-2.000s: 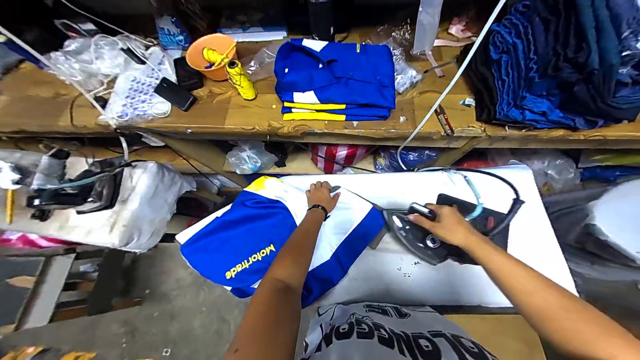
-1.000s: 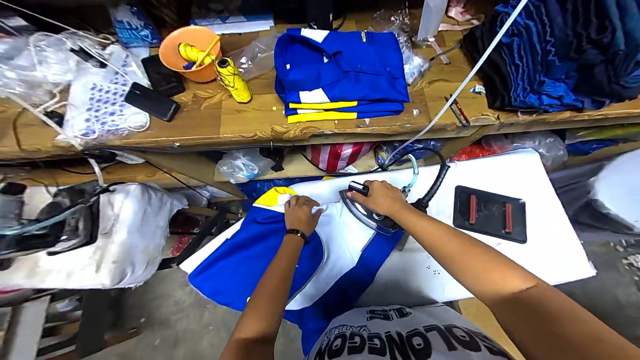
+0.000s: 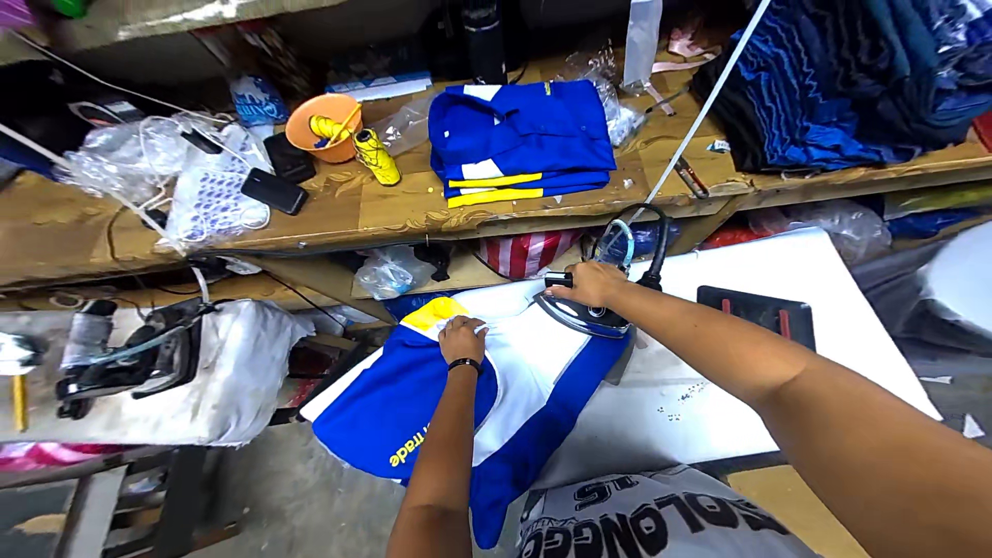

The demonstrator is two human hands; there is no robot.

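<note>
A blue, white and yellow garment (image 3: 535, 364) lies spread over the white-covered ironing board (image 3: 697, 403), its lower part hanging past the near edge. My right hand (image 3: 593, 285) grips the handle of a steam iron (image 3: 585, 316), whose soleplate rests on the garment's white panel. On the cloth near the yellow part is my left hand (image 3: 463, 341), fingers bent around a small raised bit of white fabric; whether it is pinched is hard to tell. A black iron rest (image 3: 759, 316) with red strips sits on the board, partly behind my right forearm.
Beyond the board runs a wooden shelf (image 3: 310, 232) with folded blue shirts (image 3: 527, 139), an orange bowl (image 3: 322, 128), a yellow thread spool (image 3: 377, 157), a black phone (image 3: 273, 191) and a pile of dark blue clothes (image 3: 845, 85). Another iron (image 3: 163, 349) is on a padded surface at left.
Two seconds ago the iron was at the black rest with my right hand on it; it has moved left onto the garment. My left hand has shifted left to near the yellow part.
</note>
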